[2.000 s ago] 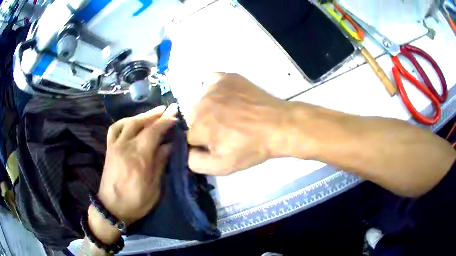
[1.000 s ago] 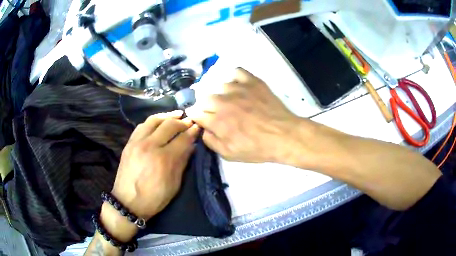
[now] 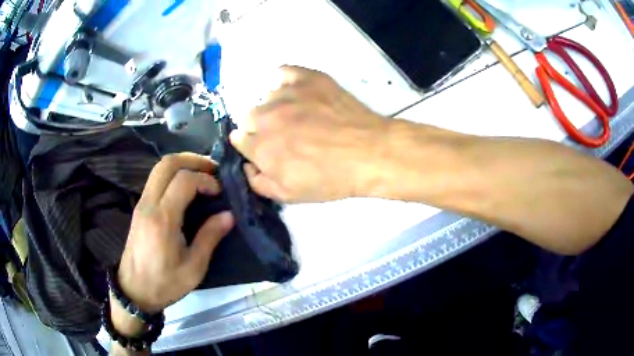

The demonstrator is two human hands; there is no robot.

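Observation:
A dark blue thick strip (image 3: 254, 222) runs from the presser foot area down toward the table's near edge, beside a plain dark panel (image 3: 226, 264). Striped dark cloth (image 3: 76, 222) lies bunched at the left. My left hand (image 3: 170, 229) rests on the panel, its fingertips and thumb at the strip's left side, fingers bent and apart. My right hand (image 3: 313, 139) holds the strip's right side near the machine's foot (image 3: 215, 104); its fingertips are partly hidden. The needle cannot be made out.
The white sewing machine head (image 3: 118, 49) is at the upper left. A black phone (image 3: 417, 42), yellow-orange snips (image 3: 476, 15), a slim wooden handle (image 3: 516, 73) and red-handled scissors (image 3: 571, 90) lie at the upper right. A ruler tape (image 3: 389, 257) follows the near edge.
The camera view has shifted. My left thumb has spread from the fingers, showing more of the strip. My right hand stays at the strip's upper part.

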